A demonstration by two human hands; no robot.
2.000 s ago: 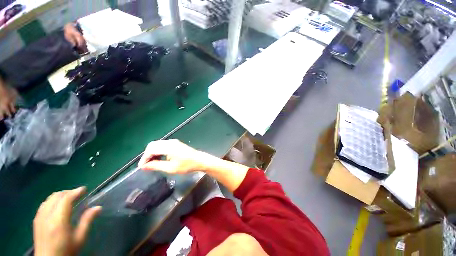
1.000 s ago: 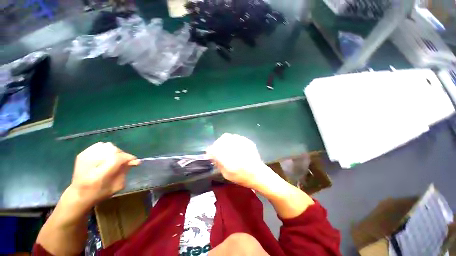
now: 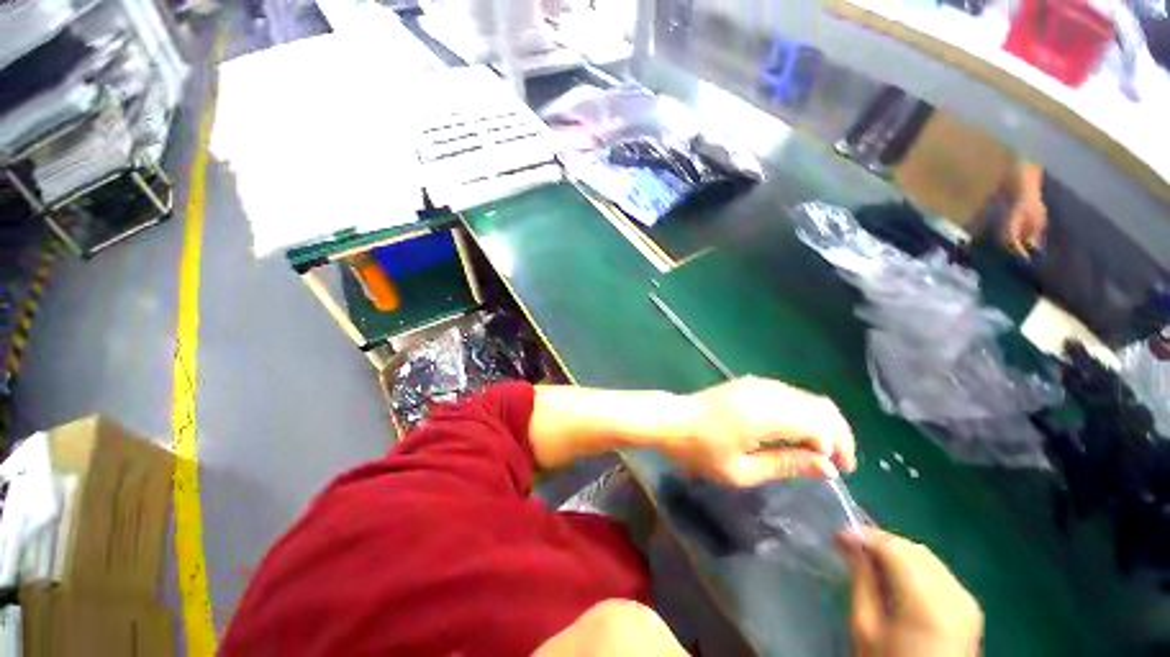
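Observation:
A clear zip bag (image 3: 757, 520) with dark contents lies low over the near edge of the green bench. My left hand (image 3: 770, 430) pinches one end of its mouth. My right hand (image 3: 917, 597), near the bottom edge of the picture, pinches the mouth further along. The mouth is a thin, pale, straight line between the fingers. The bag's lower part is blurred. A heap of small black parts (image 3: 1119, 469) lies at the far right. Loose, crumpled clear bags (image 3: 949, 372) lie on the green mat, with several white bits (image 3: 901, 465) nearby.
Bags with blue and black contents (image 3: 654, 173) and white stacks (image 3: 334, 128) are on the bench's left part. A carton of shiny dark bags (image 3: 449, 366) is below it. A brown carton (image 3: 109, 539) is on the floor. Another person's hand (image 3: 1024, 216) is across the bench.
The view has swung right, then left. My left hand, apart from the bag two seconds ago, has taken hold of its mouth. Both hands still hold it, the bag now seen more from the side.

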